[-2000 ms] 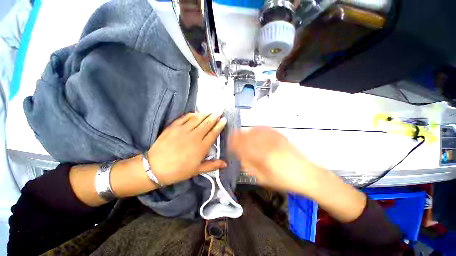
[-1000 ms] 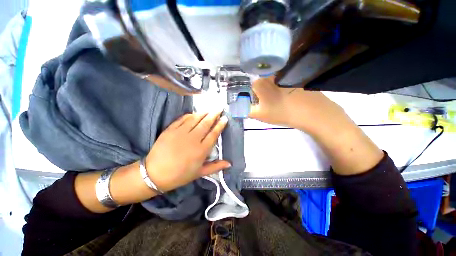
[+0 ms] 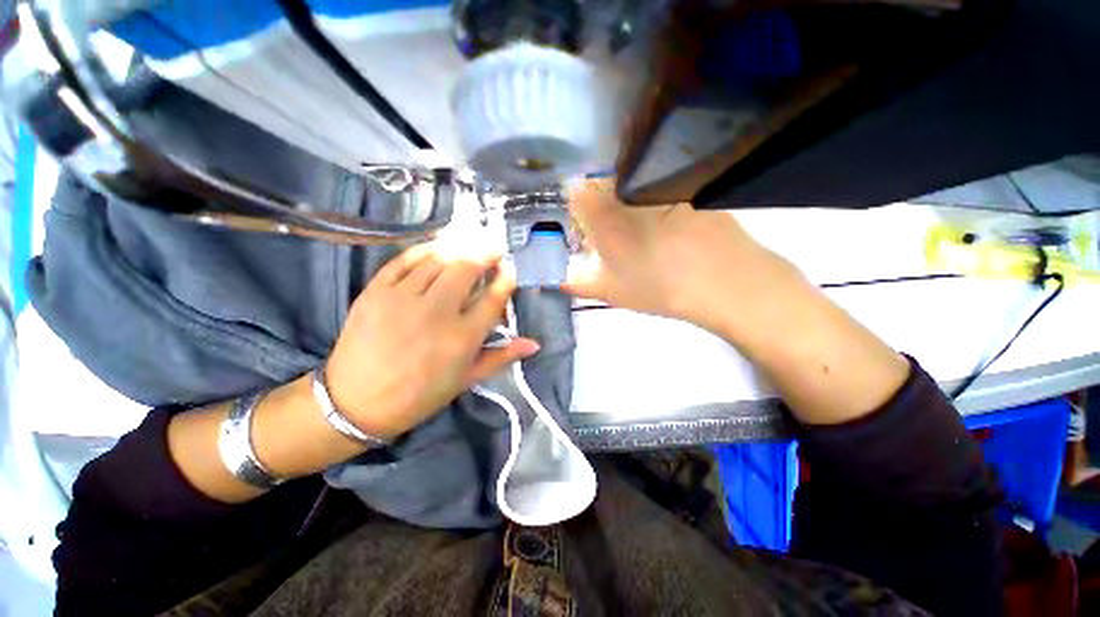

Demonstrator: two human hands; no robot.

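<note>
The grey garment [image 3: 181, 289] lies bunched on the table left of the needle area and hangs over the front edge. The white strip [image 3: 549, 504] runs from under my left fingers and loops over my lap. The grey edge strip [image 3: 548, 350] lies flat beside it, below the grey-blue block [image 3: 540, 256]. My left hand [image 3: 416, 331] lies palm down on the garment and white strip, thumb apart, pressing them near the needle. My right hand [image 3: 633, 256] is right beside the block; its fingertips are partly hidden behind the block and machine, so its hold cannot be seen.
The pale ribbed knob [image 3: 527, 111] and a dark machine part [image 3: 844, 121] hang over the work. A shiny curved guard [image 3: 241, 207] crosses the upper left. A yellow tool [image 3: 989, 251] with a black cord lies at right. A ruler-like strip [image 3: 676, 427] edges the table above a blue bin [image 3: 760, 492].
My right hand has moved from the front of the strip up beside the block. My left hand has shifted slightly up with the fabric. The camera view has moved closer to the machine.
</note>
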